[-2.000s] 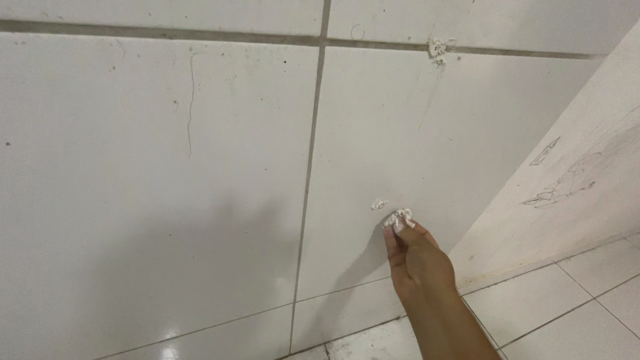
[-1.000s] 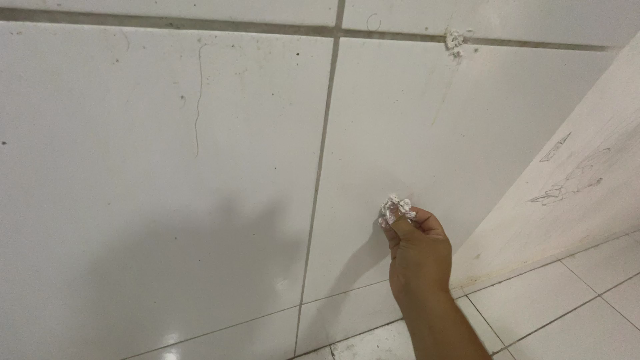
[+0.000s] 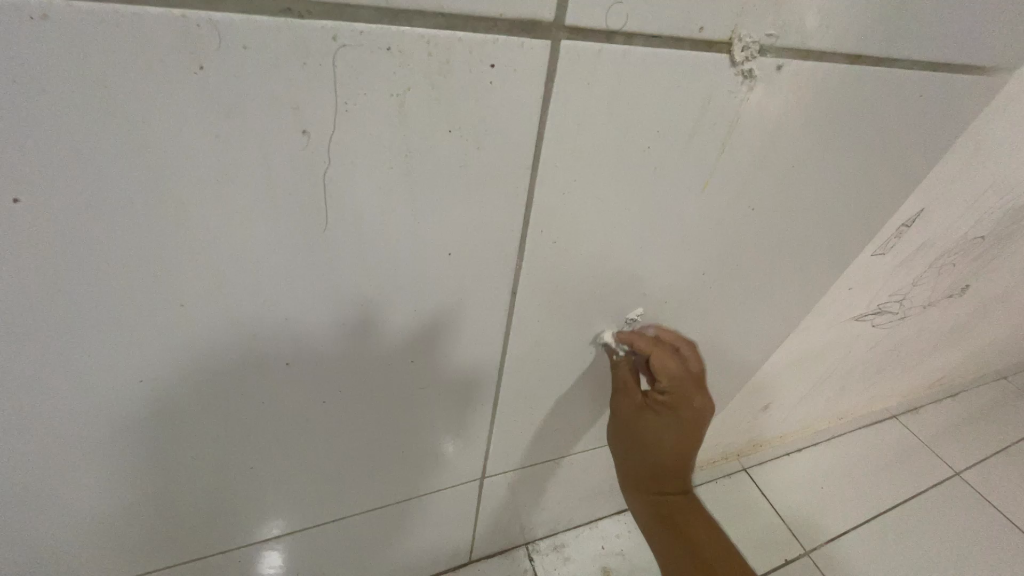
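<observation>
My right hand [image 3: 660,400] reaches up from the lower right, its fingertips at the face of a white wall tile [image 3: 680,200]. Pinched between thumb and fingers is a rough white lump [image 3: 610,341], perhaps putty or wadded paper; I cannot tell which. A smaller white bit [image 3: 634,317] shows just above the fingertips. Higher on the wall, a similar crumbly white patch [image 3: 745,52] sits over the horizontal grout line. The left hand is out of sight.
Grey grout lines [image 3: 528,208] divide the tiled wall. A thin dark hair-like line [image 3: 329,152] and small specks mark the left tile [image 3: 240,264], where a broad shadow falls. At right, a pale wall [image 3: 936,272] with scribbles meets the tiled floor [image 3: 896,512].
The fingers of my right hand have shifted around the white lump and now bend over it from the right. Two seconds ago, a small white bit showed on the tile above and left of the fingertips.
</observation>
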